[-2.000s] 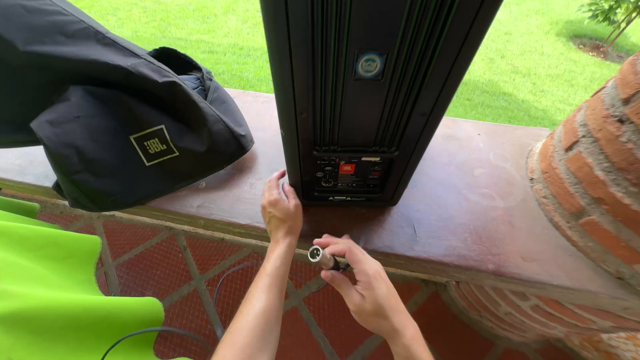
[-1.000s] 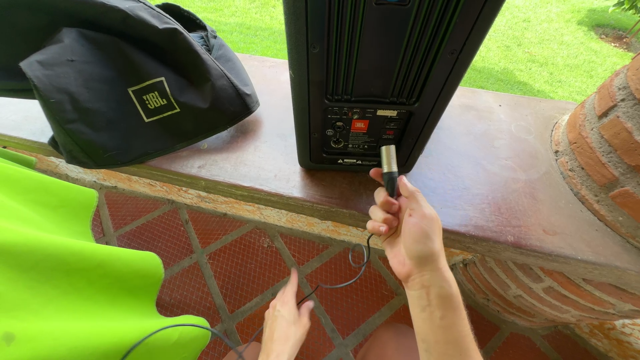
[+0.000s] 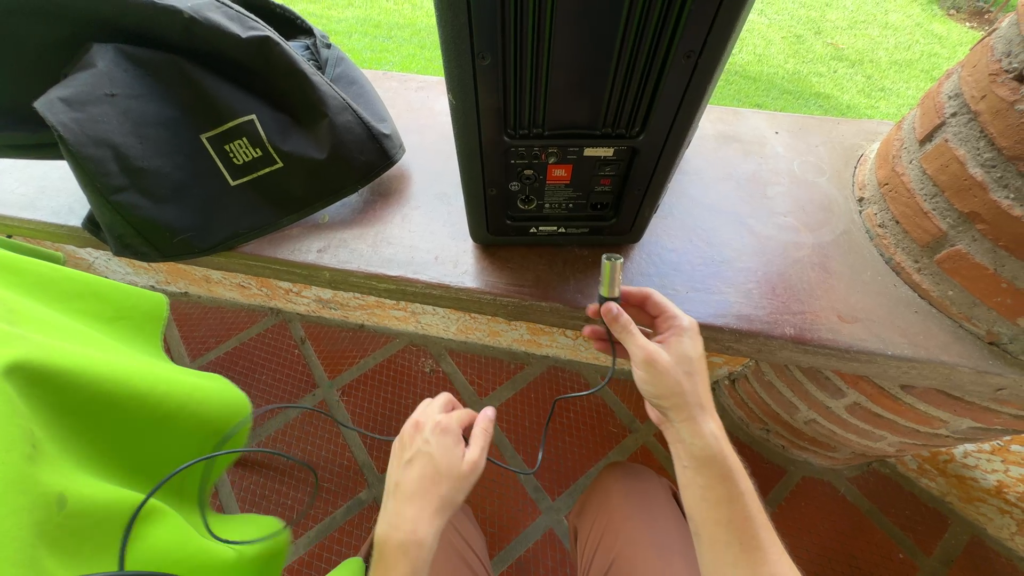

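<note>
My right hand (image 3: 660,348) holds an XLR connector (image 3: 610,276) with a silver metal shell, upright, its open end toward the speaker. A thin black cable (image 3: 550,424) hangs from the connector's base and loops down to my left hand (image 3: 442,452), which is closed loosely around it; the fingers partly hide the grip. Beyond the hands a black JBL powered speaker (image 3: 576,120) stands on the ledge, apart from the connector. Its rear panel (image 3: 560,184) faces me, with knobs, sockets and a red badge.
A black JBL fabric cover (image 3: 216,152) lies on the smooth ledge (image 3: 768,232), left of the speaker. A round brick column (image 3: 952,192) rises at the right. Bright green cloth (image 3: 96,424) hangs at the left, where the cable coils in front of it. Red floor tiles lie below.
My left hand was at the speaker's side two seconds ago and is now low on the cable. My right hand has moved up with the connector, away from where both hands were close together.
</note>
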